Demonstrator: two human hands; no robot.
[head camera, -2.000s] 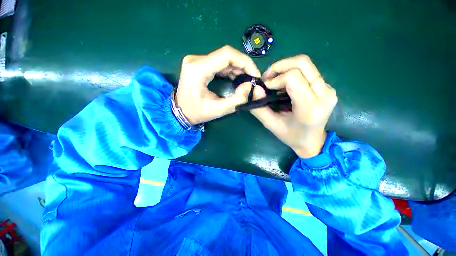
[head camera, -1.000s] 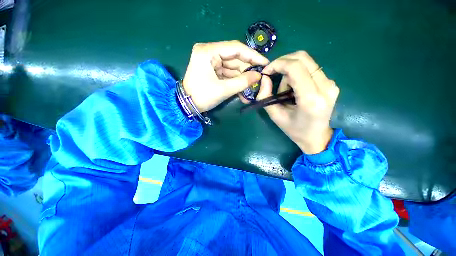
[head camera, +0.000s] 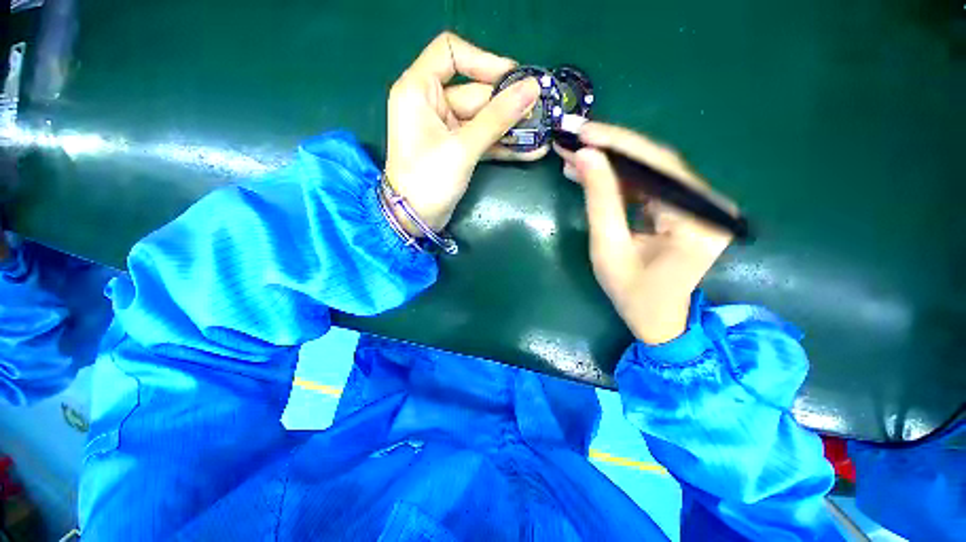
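My left hand (head camera: 440, 143) grips a round circuit board assembly (head camera: 526, 125) by its rim, thumb on its face. The board is black with white dots along its right rim. My right hand (head camera: 651, 228) holds black tweezers (head camera: 662, 185) like a pen, slightly blurred, with the tip at the right edge of the held board. A second round board (head camera: 574, 91) lies just behind the held one and is partly hidden by it. Whether the tip touches the board cannot be told.
The shiny green bench mat (head camera: 265, 90) spans the view, its near edge close to my body. A pale slotted strip (head camera: 15, 79) is at the far left edge. A red item (head camera: 838, 459) is below the right bench edge. Another person's blue sleeve (head camera: 48, 328) shows at the left.
My left hand has moved up and away from me with the board, now face up and beside the second board. My right hand has swung the tweezers from across the palm to point at the board.
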